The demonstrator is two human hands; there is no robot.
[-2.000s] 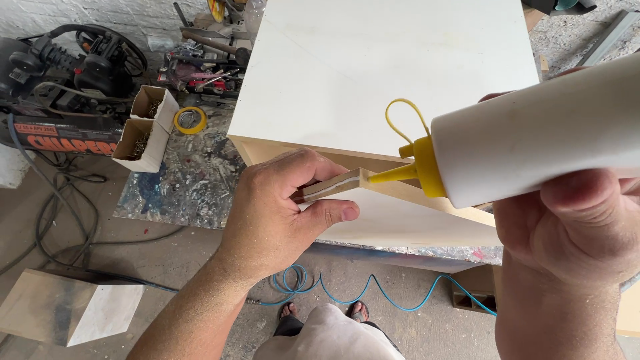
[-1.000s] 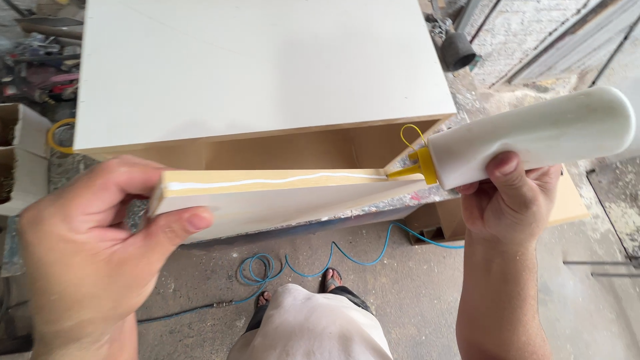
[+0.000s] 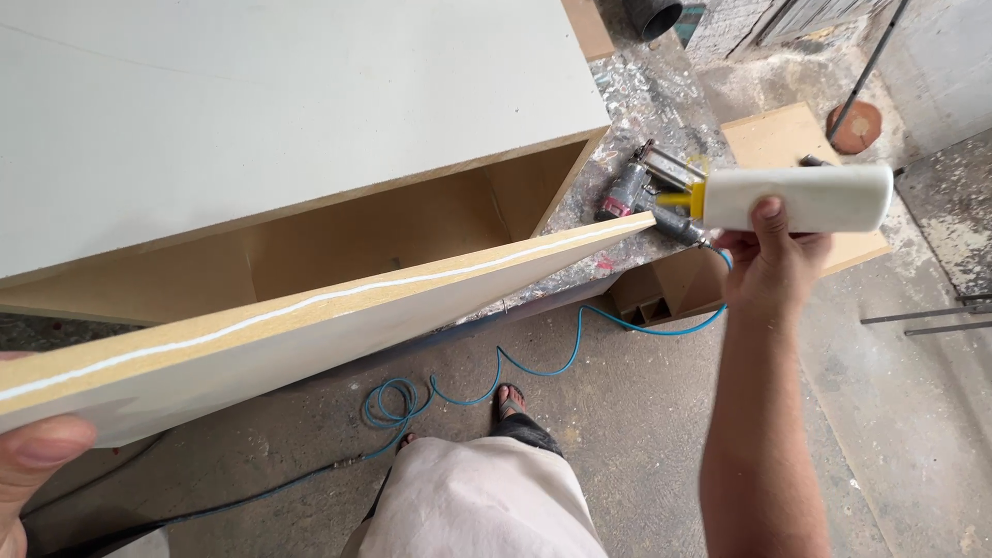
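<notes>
My left hand [image 3: 39, 457], cut off by the left edge, grips the near end of a white-faced fibreboard panel [image 3: 372, 325]. A wavy line of white glue [image 3: 310, 301] runs along the panel's raised edge. My right hand [image 3: 775, 240] holds a white squeeze bottle [image 3: 806, 198] lying sideways, its yellow nozzle pointing left, a little beyond the panel's far end and apart from it. Behind the panel lies a white cabinet box [image 3: 310, 101] with its open side facing me. A pneumatic nailer [image 3: 647, 194] rests on the bench, partly behind the nozzle.
The paint-spattered bench [image 3: 651, 93] carries the box. A blue air hose [image 3: 577, 349] drops from the nailer and coils on the floor near my feet. Below the bench's right end sits an open wooden box [image 3: 674, 283]; a board [image 3: 783, 139] and metal rods [image 3: 930, 316] are at the right.
The glue bottle has left the panel edge, where its nozzle was a second ago. The glue line now reaches the panel's far end. The view has swung right.
</notes>
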